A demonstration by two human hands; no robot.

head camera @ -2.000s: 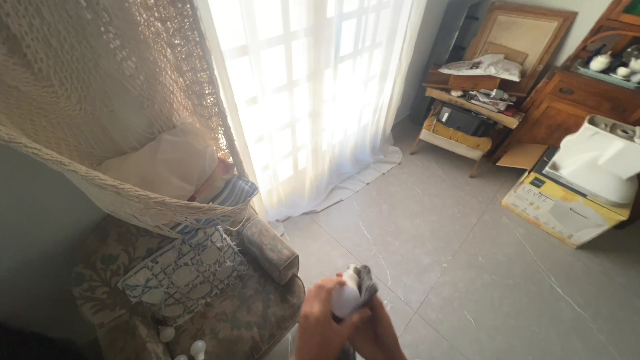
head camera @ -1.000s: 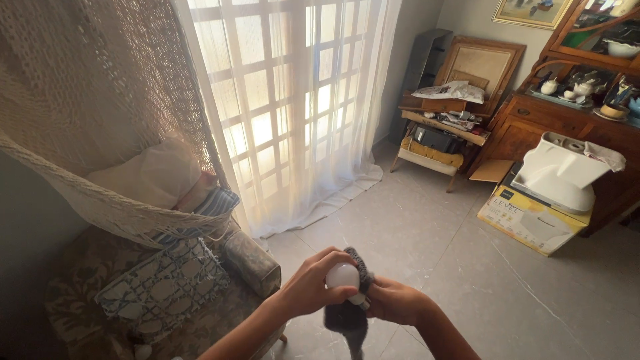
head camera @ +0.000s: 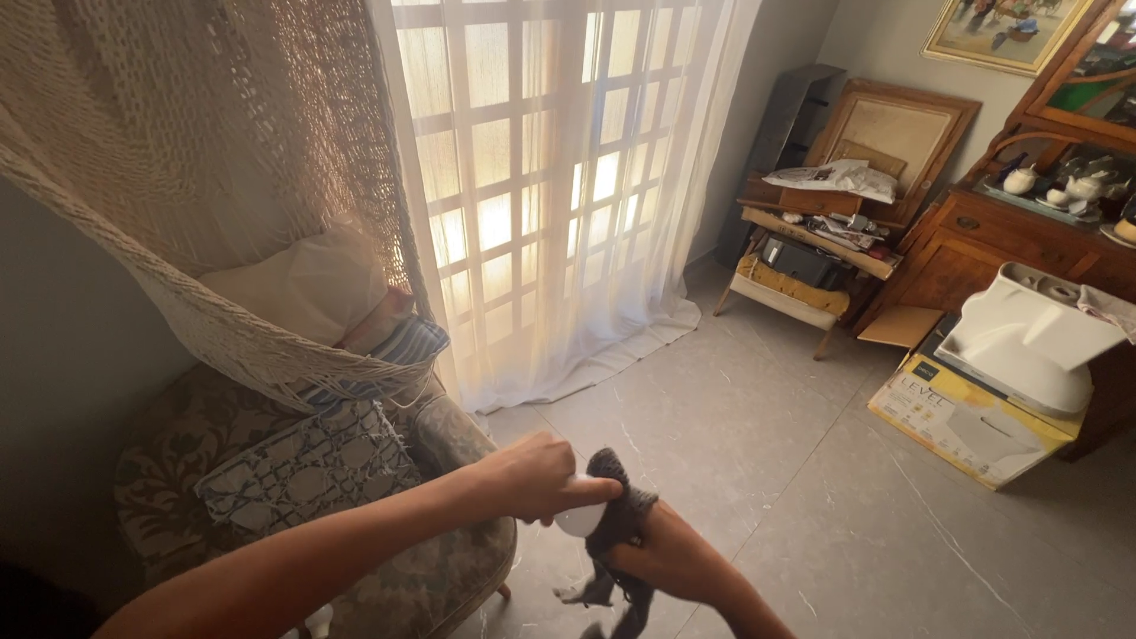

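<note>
A white light bulb (head camera: 579, 520) is held at the lower middle, between my two hands. My left hand (head camera: 548, 479) grips its upper side, with a finger reaching across to a dark grey cloth (head camera: 612, 519). My right hand (head camera: 666, 548) holds the cloth against the bulb's right side, and loose ends of it hang below. The base of the bulb is hidden by the cloth and fingers. More white bulbs (head camera: 318, 619) show partly at the armchair's front edge, under my left forearm.
A patterned armchair (head camera: 457, 555) with a patterned cushion (head camera: 311, 466) stands at left, below a woven hammock (head camera: 169, 293). A sheer curtain (head camera: 568, 293) covers the window door. At right are a cluttered small stand (head camera: 790, 306), a yellow-white box (head camera: 950, 426) bearing a white ceramic fixture (head camera: 1021, 337), and a wooden cabinet (head camera: 1003, 231).
My left hand has shifted on the bulb; one second ago its fingers lay over the top, and now a finger stretches to the cloth. The view has tilted up since two seconds ago.
</note>
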